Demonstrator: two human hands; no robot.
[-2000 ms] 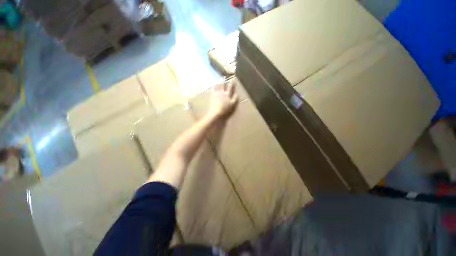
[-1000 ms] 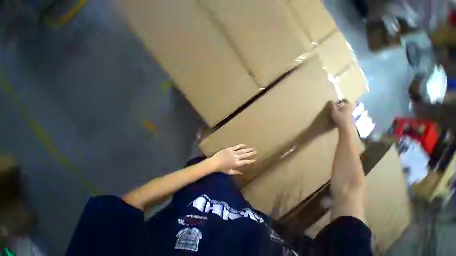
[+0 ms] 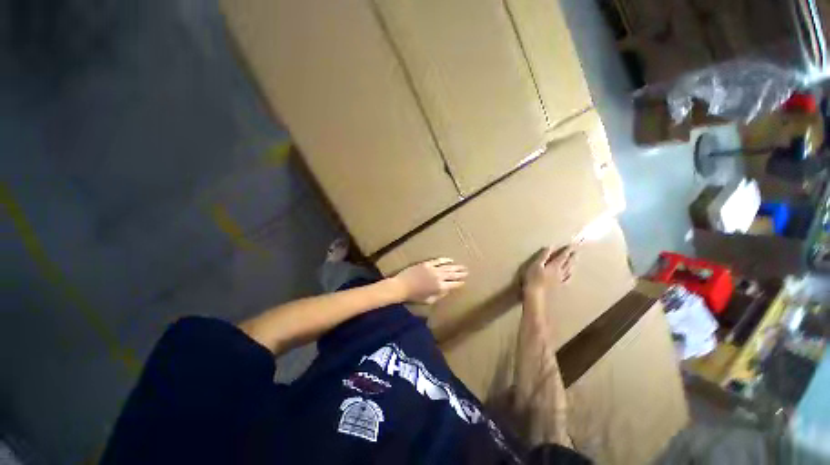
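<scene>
A large brown shipping carton (image 3: 510, 218) lies right in front of me, its closed top facing up. My left hand (image 3: 433, 280) rests flat on its near left part, fingers together and pointing right. My right hand (image 3: 548, 269) lies on the carton top further right, fingers spread a little and bent. Neither hand is seen holding anything. More closed stacked cartons (image 3: 400, 109) stand against its far side. Another brown carton (image 3: 628, 390) is at the lower right, with a dark gap beside it.
A red plastic crate (image 3: 696, 280) and white flat pieces (image 3: 690, 322) are at the right. Brown boxes and clear plastic wrap (image 3: 728, 89) are at the upper right. Grey floor with a yellow line (image 3: 64, 272) is at the left.
My right hand has moved left from the carton's far right edge onto its top, and its fingers have opened. My left hand stays at nearly the same place on the carton.
</scene>
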